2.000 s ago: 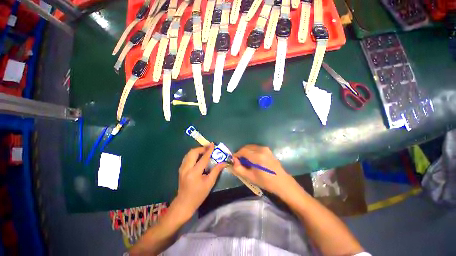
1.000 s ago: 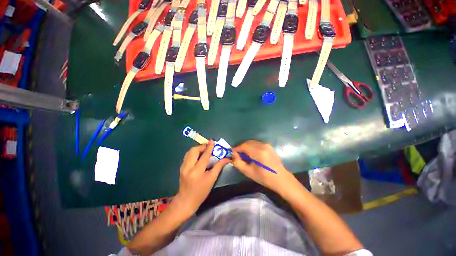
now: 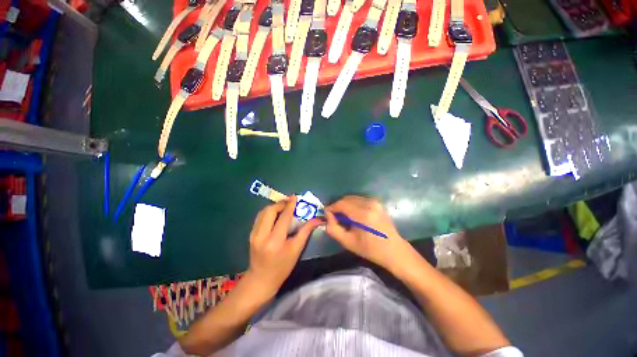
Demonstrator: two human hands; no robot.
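A wristwatch (image 3: 305,210) with a pale strap is held over the near part of the green bench, its silver buckle pointing up and left. My left hand (image 3: 273,236) grips the watch from the left, fingers on the strap and head. My right hand (image 3: 361,226) is at the right side of the watch head and holds a blue pen-like tool (image 3: 366,228). A small white cloth or paper (image 3: 311,199) shows behind the watch head. The tool's tip and the lower strap are hidden by my fingers.
A red tray (image 3: 335,78) of watches lies at the back, straps overhanging. Scissors (image 3: 504,127), white triangular paper (image 3: 455,138) and a blister tray (image 3: 559,111) are right. A blue cap (image 3: 375,133) is mid-bench. Blue rods (image 3: 130,192) and white paper (image 3: 148,229) are left.
The view has shifted slightly. The buckle end of the held strap has swung a little left and down. Both hands keep nearly the same hold on the watch and blue tool.
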